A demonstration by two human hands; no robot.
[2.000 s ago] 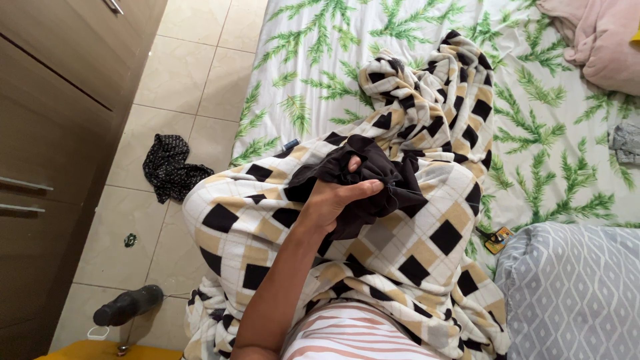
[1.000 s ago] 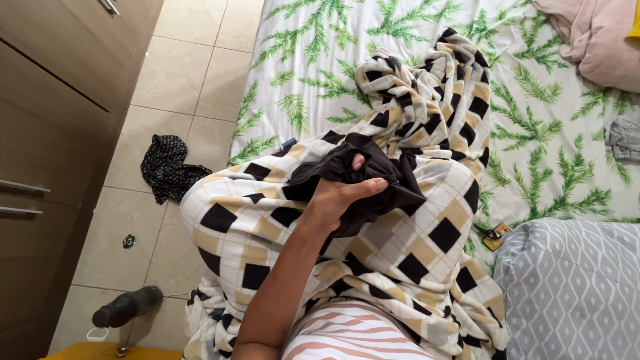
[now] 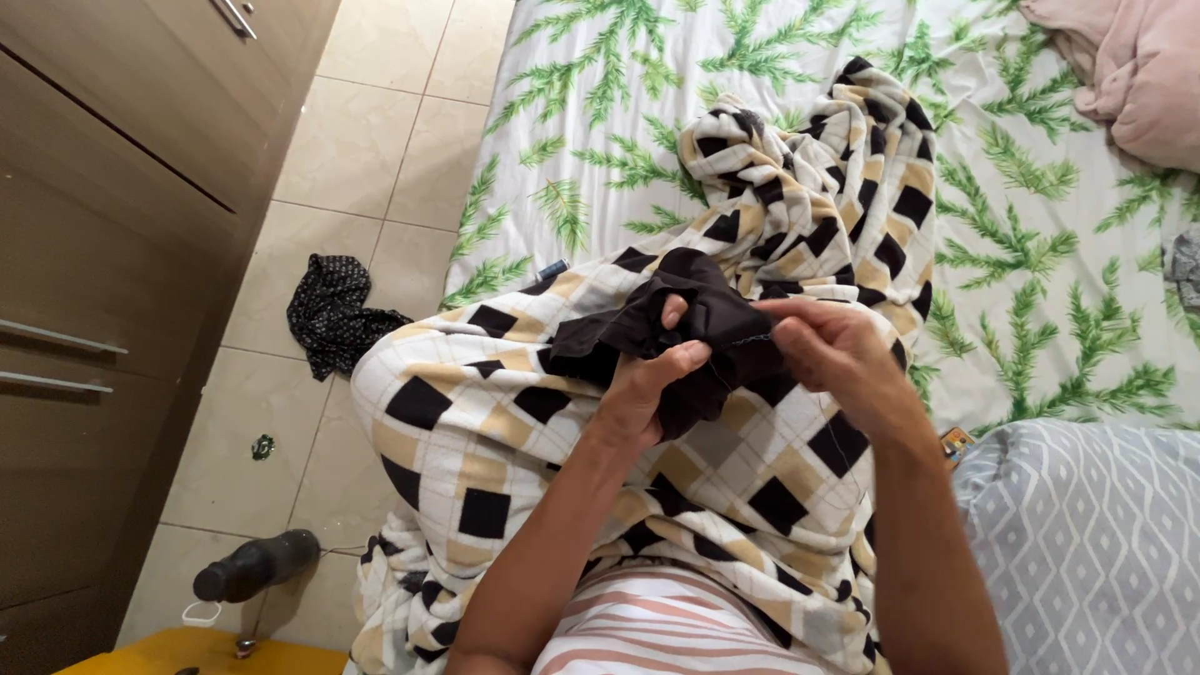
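Note:
A bunched piece of dark cloth (image 3: pixel 712 300) lies over my lap, with light stitches along its right part. My left hand (image 3: pixel 647 375) grips the cloth from below, thumb on top and a fingertip poking up through a fold. At the cloth's right edge, my right hand (image 3: pixel 830 352) has its thumb and index finger pinched by the stitching; whether a needle is between them cannot be seen. A thin light thread hangs below this hand. Under both hands a checkered blanket (image 3: pixel 562 450) in white, black and beige covers my legs.
The bed has a leaf-print sheet (image 3: pixel 1012 216), a grey patterned pillow (image 3: pixel 1078 544) at right and a pink blanket (image 3: pixel 1144 84) at top right. On the tiled floor are a black patterned cloth (image 3: pixel 333 314) and a dark bottle (image 3: pixel 262 565). Wooden drawers (image 3: pixel 94 234) stand left.
My right hand, out of view in both earlier frames, has come to the right edge of the dark cloth. My left hand still holds the cloth over my lap.

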